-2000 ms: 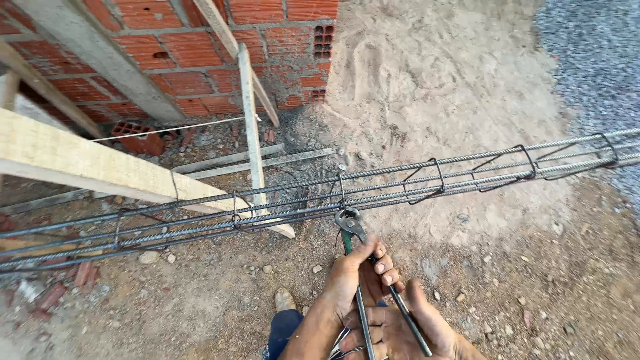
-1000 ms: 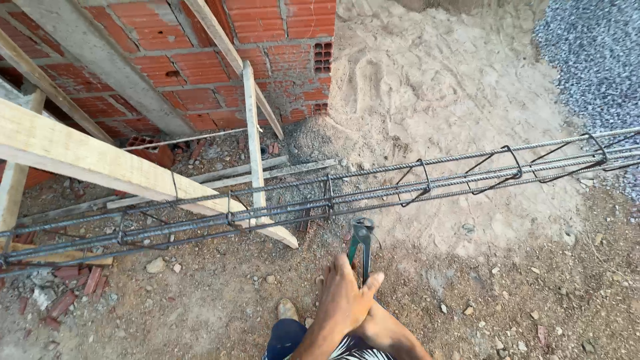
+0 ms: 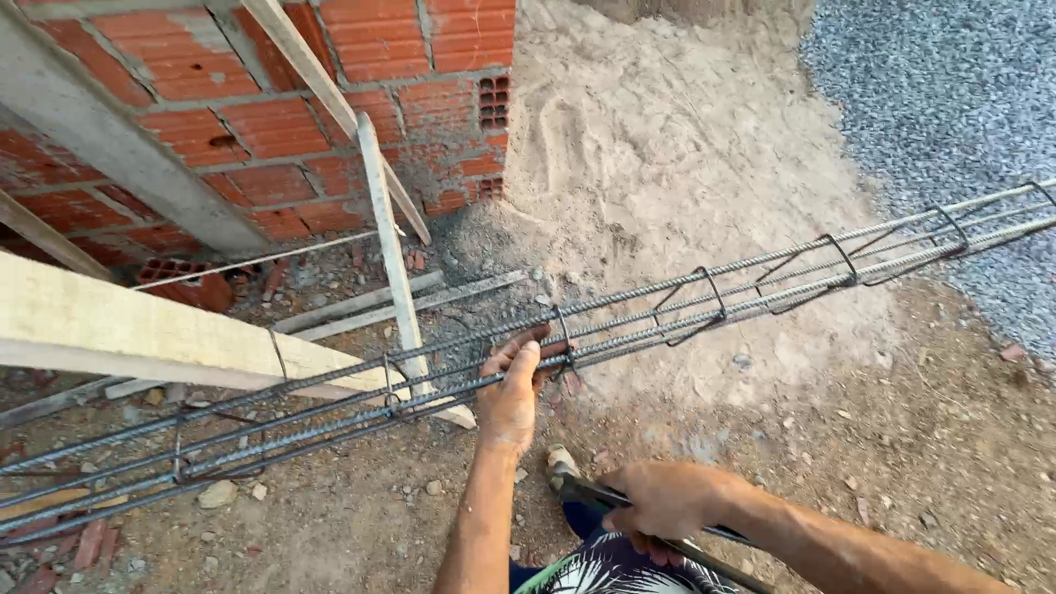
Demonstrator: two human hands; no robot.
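Note:
A long rebar cage (image 3: pixel 685 313) of ribbed steel bars with wire stirrups crosses the view, rising to the right. My left hand (image 3: pixel 516 388) grips its bars near the middle, beside a stirrup (image 3: pixel 564 337); some fingers are hidden behind and between the bars. Lower down, close to my lap, my right hand (image 3: pixel 660 502) is closed around dark-handled pincers (image 3: pixel 594 495), whose head points left and whose handles run back under the wrist. Printed cloth (image 3: pixel 610 569) and a shoe (image 3: pixel 561 460) show beneath.
A wooden beam (image 3: pixel 165 330) lies behind the cage at left, with thin battens (image 3: pixel 388 247) leaning by a hollow red brick wall (image 3: pixel 330 115). A string (image 3: pixel 264 260) runs low near it. Sand (image 3: pixel 660 165), gravel (image 3: pixel 940 124) and brick rubble (image 3: pixel 91 540) cover parts of the ground.
Both hands were together at the pincers below the cage. Now the left has moved up onto the bars, and the right has drawn the pincers down toward my lap.

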